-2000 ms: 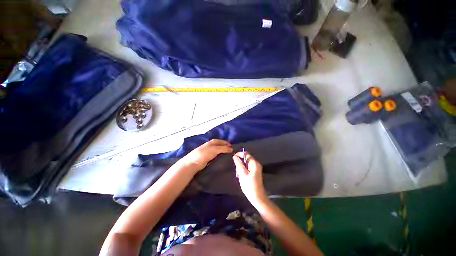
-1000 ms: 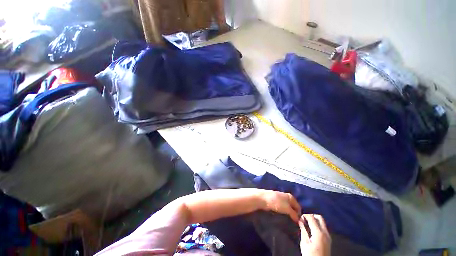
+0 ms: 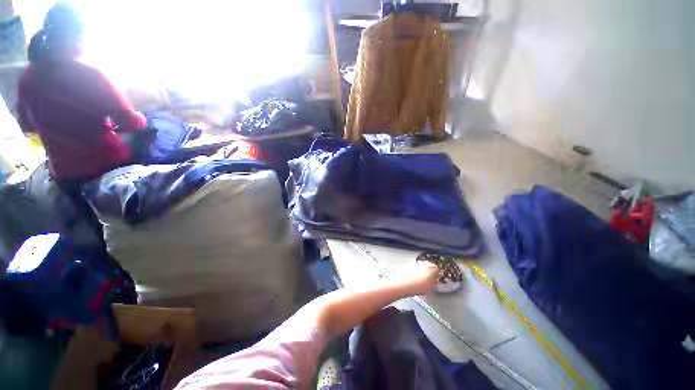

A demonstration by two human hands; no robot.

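Observation:
My left hand (image 3: 421, 277) reaches to the small round dish (image 3: 453, 285) of shiny brown-gold buttons. Its fingertips are at the dish's near left side, small and blurred, so I cannot tell whether they hold a button. My right hand is out of the picture. The navy and grey garment (image 3: 392, 346) lies at the bottom, partly hidden by my arm and cut off by the lower edge. No needle or thread can be made out.
Stacked garments (image 3: 404, 194) lie behind the dish. A navy bundle (image 3: 587, 282) is at right, beside a yellow tape measure (image 3: 507, 301). A large pale sack-like bulk (image 3: 202, 259) and a cardboard box (image 3: 164, 324) are at left. A person in red (image 3: 72, 114) is at far left.
The view has swung left and up. My left hand has left the garment and moved out to the button dish. My right hand has gone out of the picture.

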